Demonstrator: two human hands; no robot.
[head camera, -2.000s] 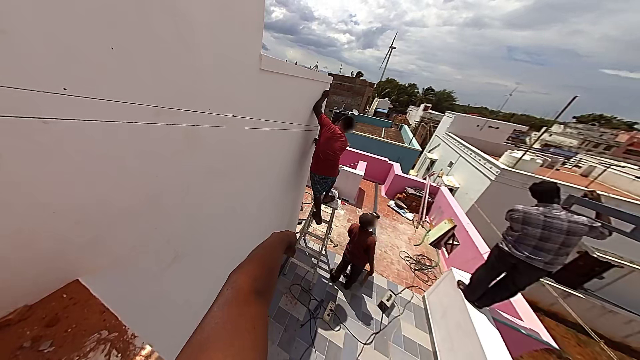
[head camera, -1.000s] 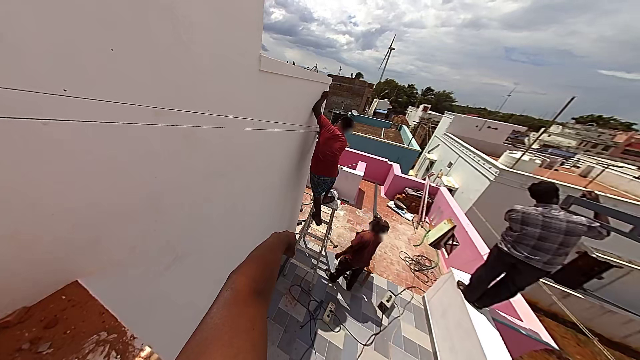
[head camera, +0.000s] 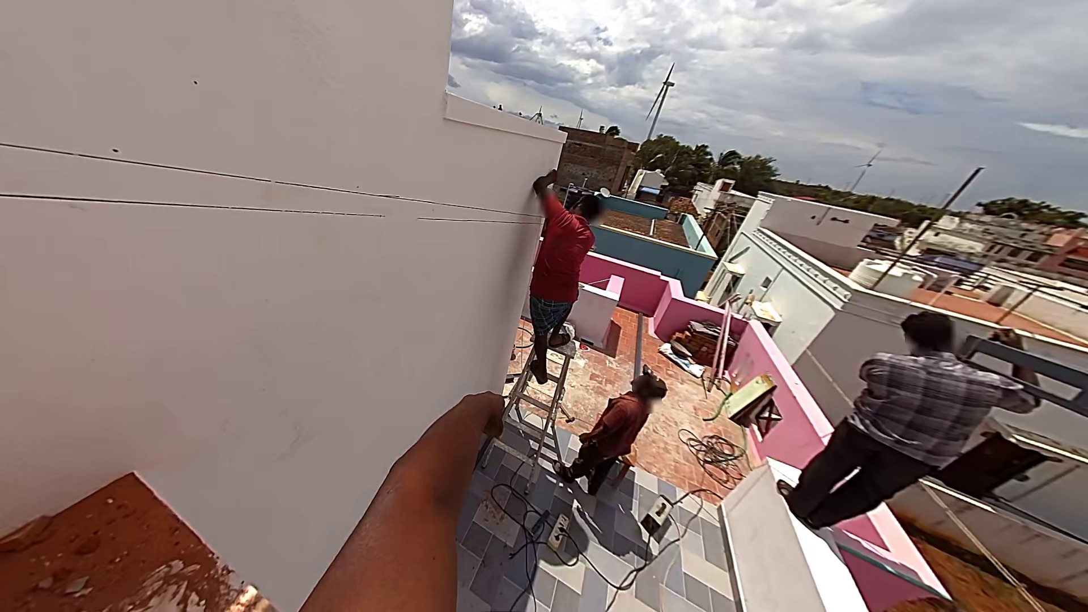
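My left arm reaches up from the bottom edge along a white wall (head camera: 280, 340). At its end, my left hand (head camera: 484, 414) is bent at the wrist beside the wall's far edge; its fingers are mostly hidden, so what it touches cannot be told. My right hand is out of view. Just beyond stands a metal stepladder (head camera: 544, 399), with a person in a red shirt (head camera: 563, 259) on it, one arm raised to the wall. Two thin dark lines (head camera: 340, 189) run across the wall.
Below, a person in dark red (head camera: 616, 425) leans on the tiled floor (head camera: 680, 561) near black cables (head camera: 595, 569) and a socket box (head camera: 657, 514). At right a person in a checked shirt (head camera: 914, 404) holds a grey metal frame (head camera: 1033, 374) by a pink parapet (head camera: 782, 391).
The person in dark red below has gone from standing fairly upright to leaning, with the legs in a new stance. My left arm has stayed where it was.
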